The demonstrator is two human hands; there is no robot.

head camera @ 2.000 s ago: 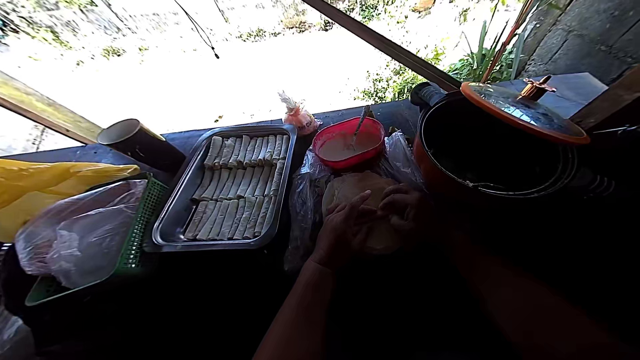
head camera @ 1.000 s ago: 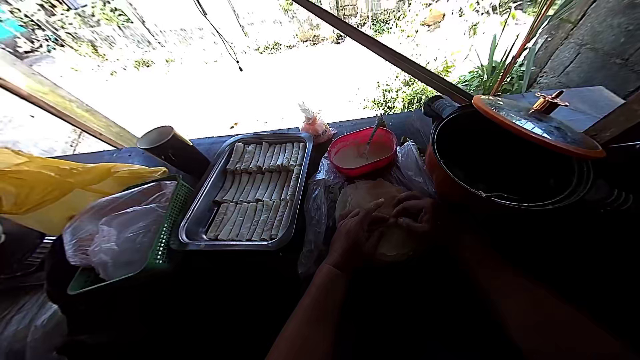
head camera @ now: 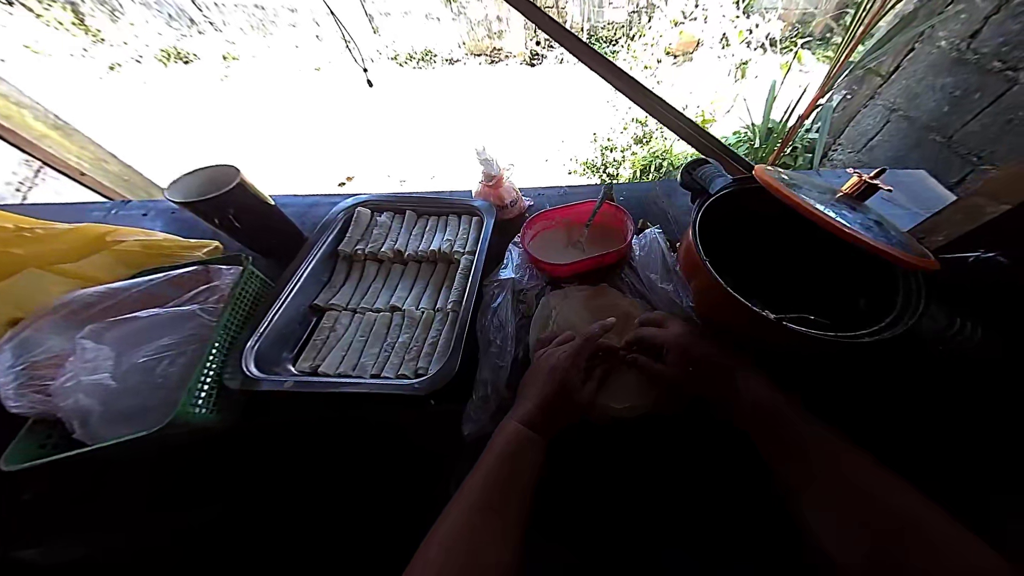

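Observation:
A round, thin sheet of pale dough or wrapper (head camera: 588,308) lies in front of me on clear plastic. My left hand (head camera: 564,372) rests on its left part with fingers bent, and my right hand (head camera: 668,344) touches its right part; shadow hides whether the fingers pinch it. Just beyond the sheet stands a red plastic bowl (head camera: 576,260) of pale liquid with a spoon (head camera: 594,216) in it. To the left, a metal tray (head camera: 260,360) holds three rows of thin rolled wrappers (head camera: 392,284).
An orange pot (head camera: 708,280) stands at the right, its glass lid (head camera: 840,212) tilted on the rim. A tied plastic bag (head camera: 500,192) sits behind the tray. At the left are a dark cylinder (head camera: 240,212), a green basket (head camera: 232,328) with a plastic bag (head camera: 132,360), and yellow plastic (head camera: 88,248).
Both hands stay at the round sheet with small shifts of the fingers. The tray, bowl and pot have not plainly moved.

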